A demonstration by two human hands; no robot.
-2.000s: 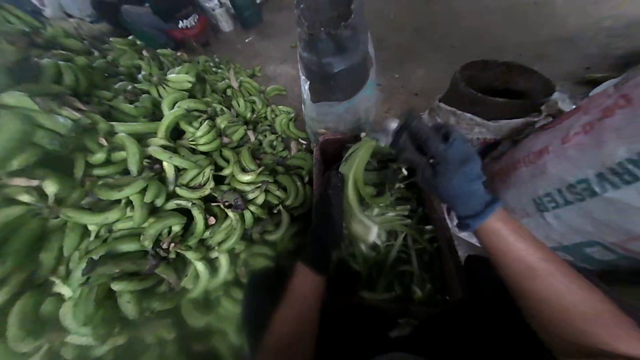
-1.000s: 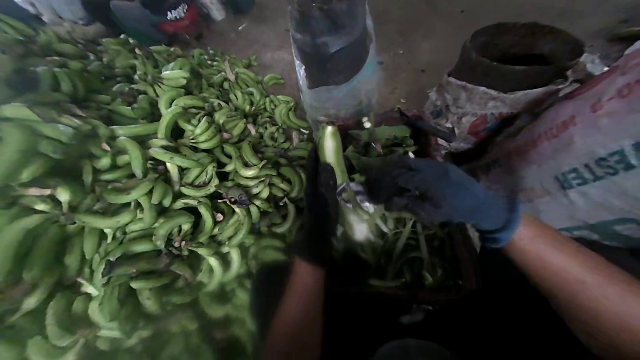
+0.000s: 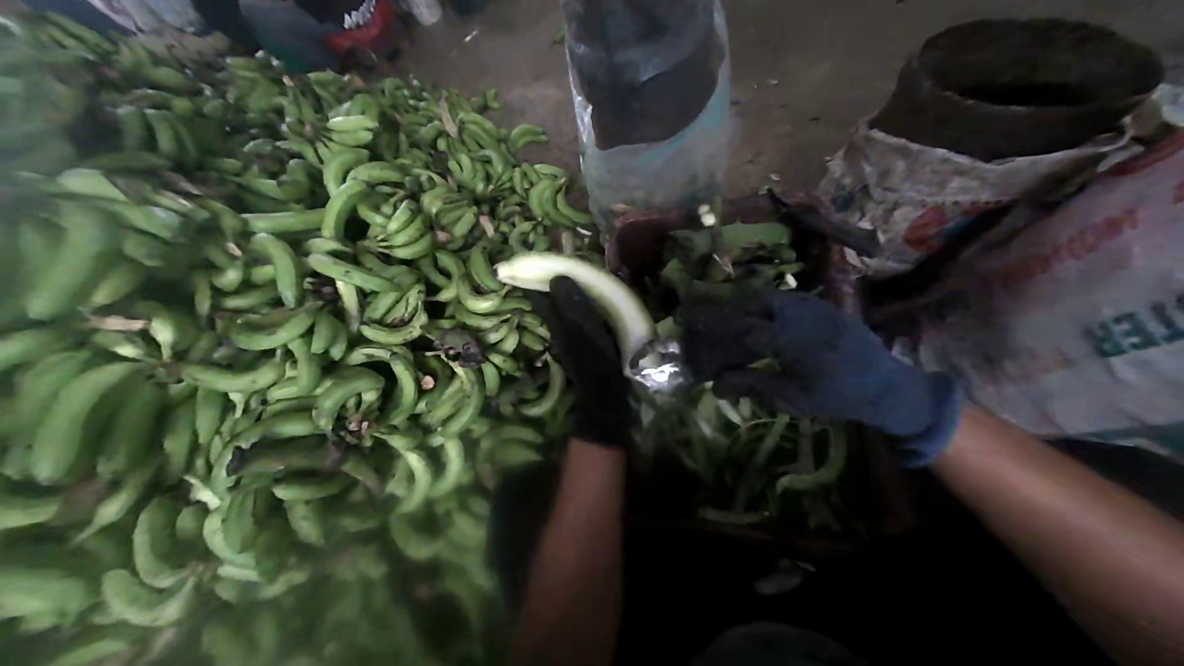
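My left hand [image 3: 592, 361], in a black glove, holds a pale, peeled green banana or plantain [image 3: 592, 282] that curves from upper left down to the right. My right hand [image 3: 805, 356], in a dark blue glove, grips a shiny metal tool [image 3: 659, 367], its kind not clear, against the fruit's lower end. Beneath both hands is a dark reddish crate [image 3: 638, 231] holding green peels [image 3: 814, 462]. A large heap of green bananas or plantains [image 3: 370, 268] lies at the left, close to my left hand.
Beyond the crate stands a dark post or tube wrapped in clear plastic [image 3: 647, 111]. At the upper right is a dark open-mouthed container [image 3: 999, 111] with sacking round it. A printed sack [image 3: 1082, 314] leans at the right. Part of a person [image 3: 305, 28] shows at the top left.
The pale fruit was upright between my hands a second ago and now tilts to the left. More of its surface is pale. Two seconds ago my right hand was higher, at the crate's far side.
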